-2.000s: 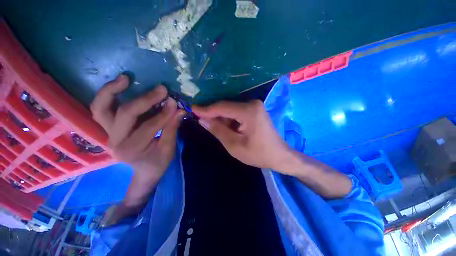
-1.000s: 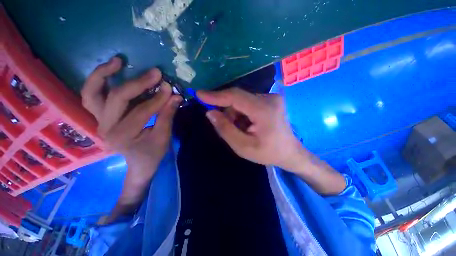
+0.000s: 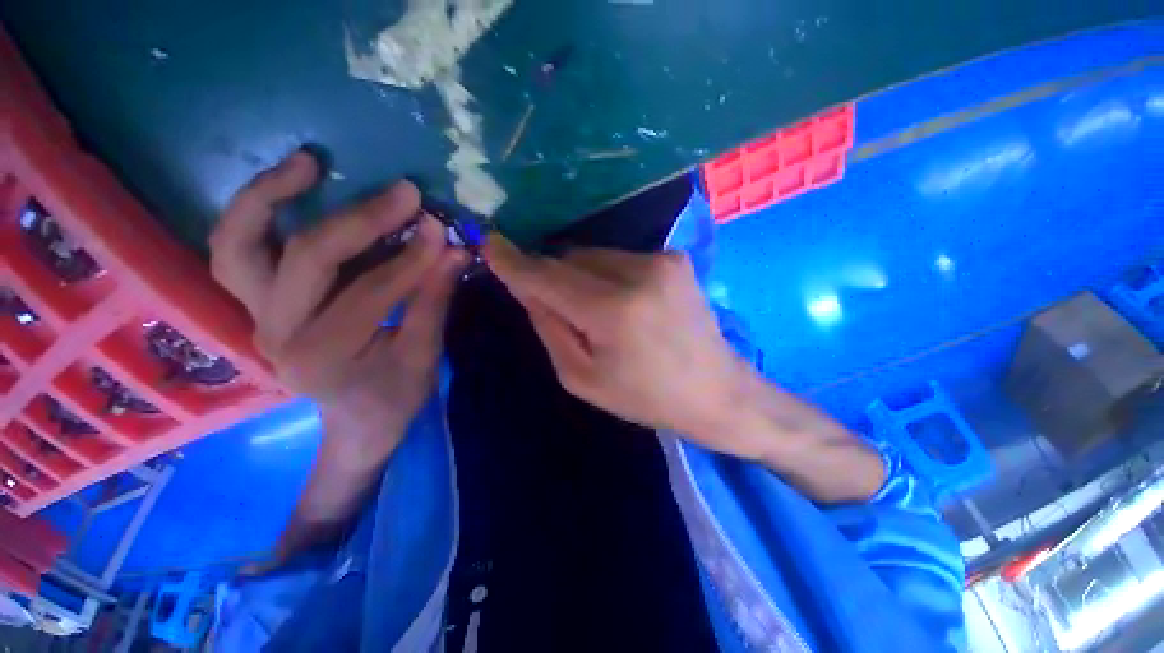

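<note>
My left hand (image 3: 345, 281) holds a small dark, glossy round component (image 3: 449, 235) between thumb and fingers at the bench edge. Only its thin edge with pale glints shows; the fingers hide the rest. My right hand (image 3: 626, 332) is closed at the fingertips on a blue stick tool (image 3: 472, 235). Only the blue tip shows, at the component's right side. Whether the tip touches the component is too small to tell. A large pink-red parts tray (image 3: 141, 274) at the left holds dark glossy parts in its square pockets.
The dark-green bench top (image 3: 715, 64) carries a ragged off-white residue patch (image 3: 434, 51) and thin slivers. A small red gridded tray (image 3: 781, 163) lies beyond the bench edge at right. A blue stool (image 3: 932, 438) and a cardboard box (image 3: 1085, 364) stand on the blue floor.
The blue tool showed more between my right fingers one second ago; now only its tip shows. My right fingers have closed in nearer to my left fingertips. My left hand keeps its hold.
</note>
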